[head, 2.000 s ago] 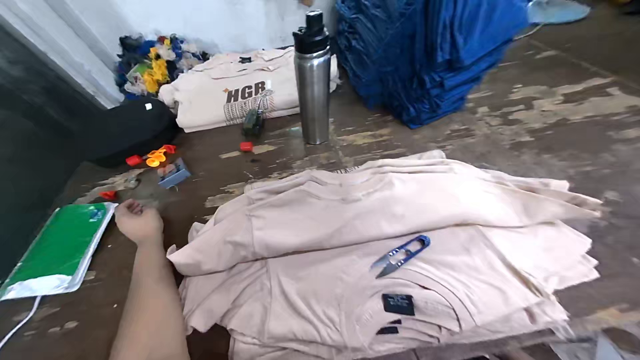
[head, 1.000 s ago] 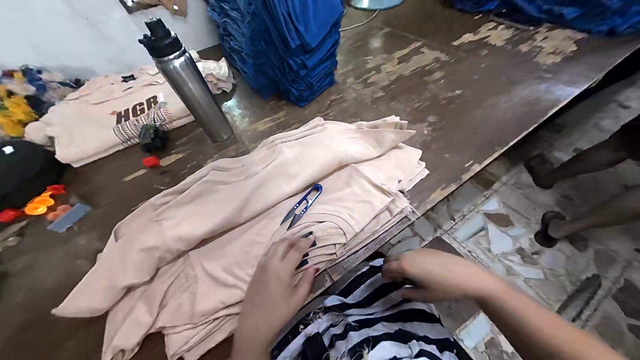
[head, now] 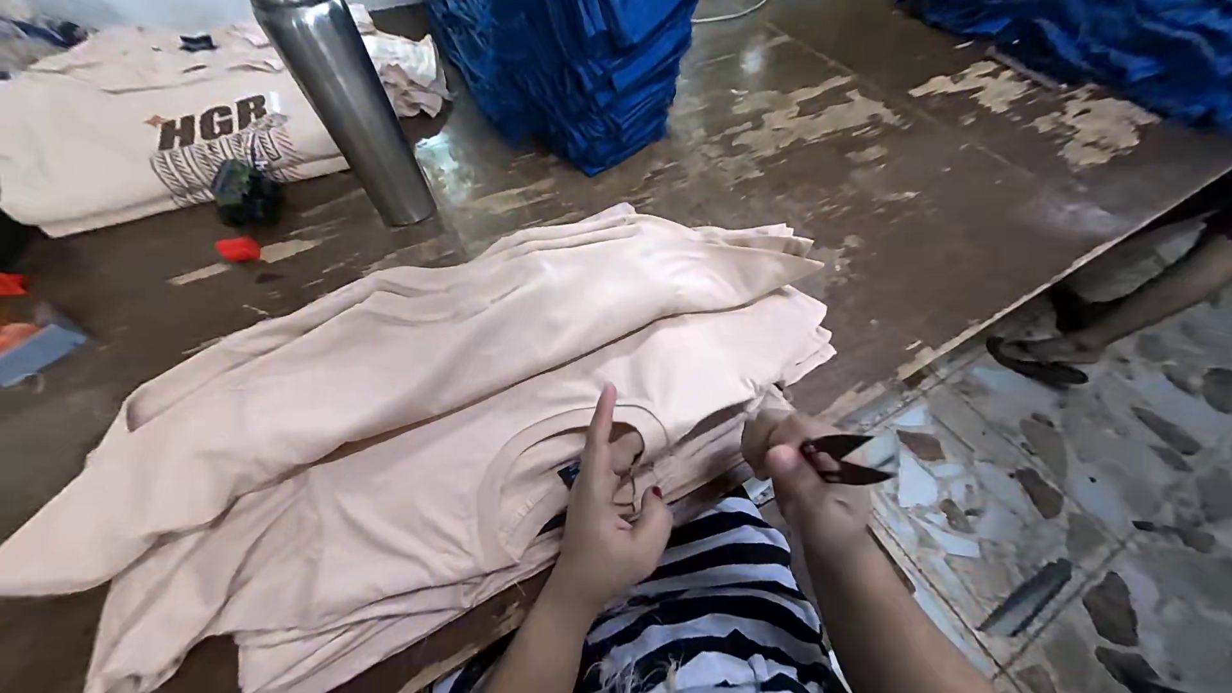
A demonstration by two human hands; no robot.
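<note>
A stack of pale pink T-shirts (head: 404,385) lies on the worn wooden table, neck openings toward me. My left hand (head: 608,525) is at the top shirt's collar (head: 510,481), index finger extended and thumb apart; whether its curled fingers pinch any cloth is unclear. My right hand (head: 818,481) is to the right, at the sleeve edges of the stack. It holds the thread snips (head: 847,459), their two blades apart and pointing right, away from the shirts. The snips' handle is hidden in the hand. A dark neck label (head: 569,474) shows inside the collar.
A steel bottle (head: 356,115) stands behind the stack, beside a folded printed shirt (head: 87,125). Blue garments (head: 577,77) are piled beyond. A small red object (head: 239,249) and a blue-grey box (head: 38,348) lie left. Another person's foot (head: 1044,356) is beyond the table edge (head: 1078,265).
The snips, lying on the top shirt before, are now in my right hand. That hand has moved from the striped cloth on my lap to the stack's right side. The view has shifted right.
</note>
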